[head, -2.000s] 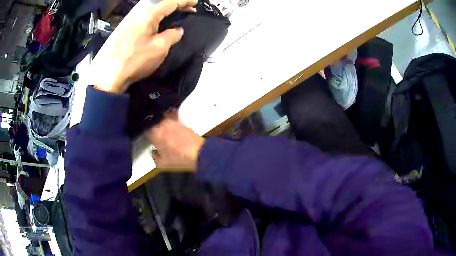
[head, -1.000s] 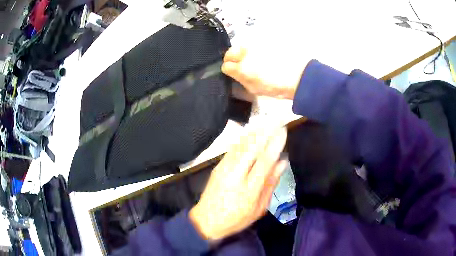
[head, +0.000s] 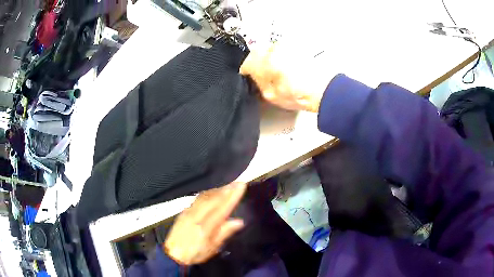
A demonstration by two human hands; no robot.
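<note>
The black padded mesh back panel (head: 179, 130) lies on the white sewing table, its rounded end to the right. A flat black webbing strap (head: 131, 121) crosses it near the left. My right hand (head: 281, 81) is slightly blurred at the panel's upper right rim, fingertips closed on the edge beside the metal machine parts (head: 230, 24); the fingertip contact is partly hidden. My left hand (head: 206, 227) is just below the panel's lower edge, over the table's front edge, thumb apart and nothing visible in it.
The wood-coloured table edge (head: 295, 162) runs diagonally below the panel. Metal snips (head: 449, 30) and a dark cord lie at upper right. A grey bag (head: 50, 130) and dark pieces stand at left. A black bag (head: 471, 121) is at right. Dark material hangs over the lap.
My left hand has moved down and left from beside the right hand. The panel has shifted slightly right, and its camouflage strip now shows only faintly. My right hand stays at the rim.
</note>
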